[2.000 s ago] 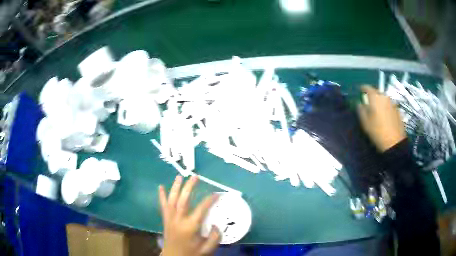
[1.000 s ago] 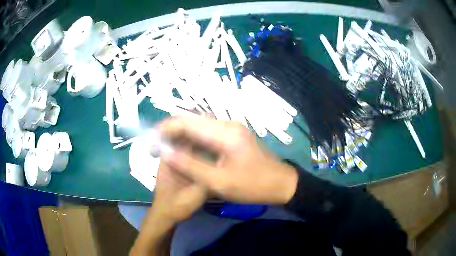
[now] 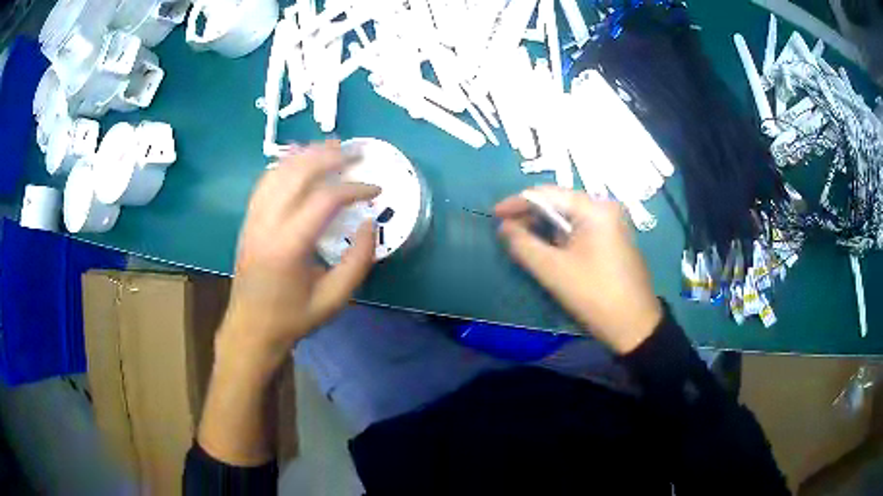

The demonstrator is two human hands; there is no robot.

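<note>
A round white housing (image 3: 395, 184) lies on the bench near its front edge, slotted flat face up, with small dark openings. My left hand (image 3: 295, 237) is on its left side, fingers over the face and thumb at the near side, slightly blurred. My right hand (image 3: 586, 257) is to the right of the housing, fingers pinching a small white piece (image 3: 550, 207), mostly hidden and blurred. A thin dark lead (image 3: 471, 208) runs from these fingertips towards the housing; I cannot tell whether it joins it.
More white housings (image 3: 131, 165) and a small white cylinder (image 3: 40, 207) are at the left. White stick arms (image 3: 436, 68) are piled behind my hands. A bundle of black leads (image 3: 707, 136) and a heap of sticks with leads (image 3: 823, 116) lie right. Cardboard (image 3: 136, 358) is below the bench edge.
My hands were together over the housing a second ago and are now apart. The housing's slotted face now shows between them. The view has shifted, with the bench's far strip out of the picture.
</note>
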